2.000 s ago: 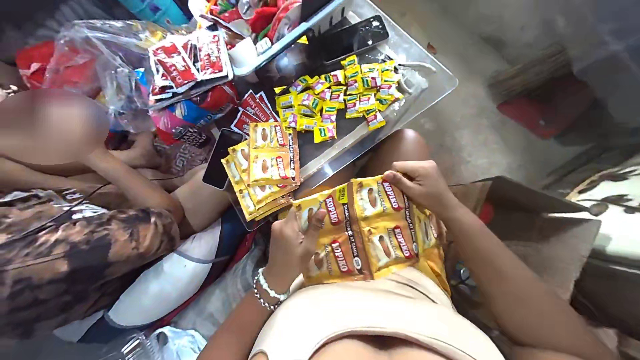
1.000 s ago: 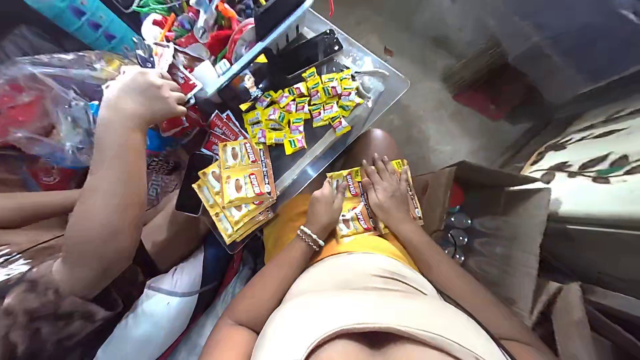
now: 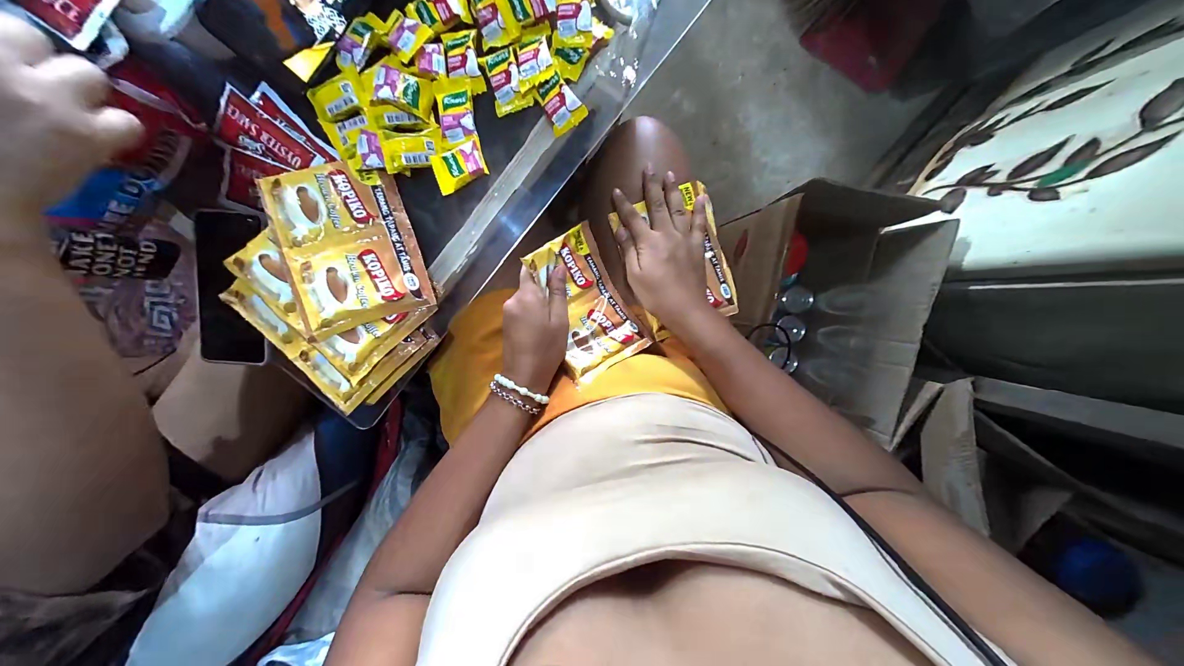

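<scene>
On my lap lie Kopiko coffee sachets in joined strips. My left hand [image 3: 536,324], with beaded bracelets at its wrist, grips the edge of the left pair of sachets [image 3: 601,324] between thumb and fingers. My right hand [image 3: 661,250] rests flat, fingers apart, over another pair of sachets [image 3: 717,259] just to the right. Whether the two pairs are joined under the hand I cannot tell. A fanned stack of Kopiko sachets [image 3: 342,268] sits on the near corner of the clear plastic tray [image 3: 499,194], left of my hands. Small yellow Knorr packets [image 3: 453,102] are heaped farther up the tray.
Red oyster sauce sachets [image 3: 264,139] and a dark phone [image 3: 229,287] lie beside the coffee stack. Another person's hand [image 3: 55,120] and arm reach in at the left. An open cardboard box [image 3: 842,305] with clear bottles or jars [image 3: 794,314] stands at my right.
The sachets, held up spread between both my hands two seconds ago, now lie lower on my lap. My right hand has flattened onto them. The other person's hand has moved left.
</scene>
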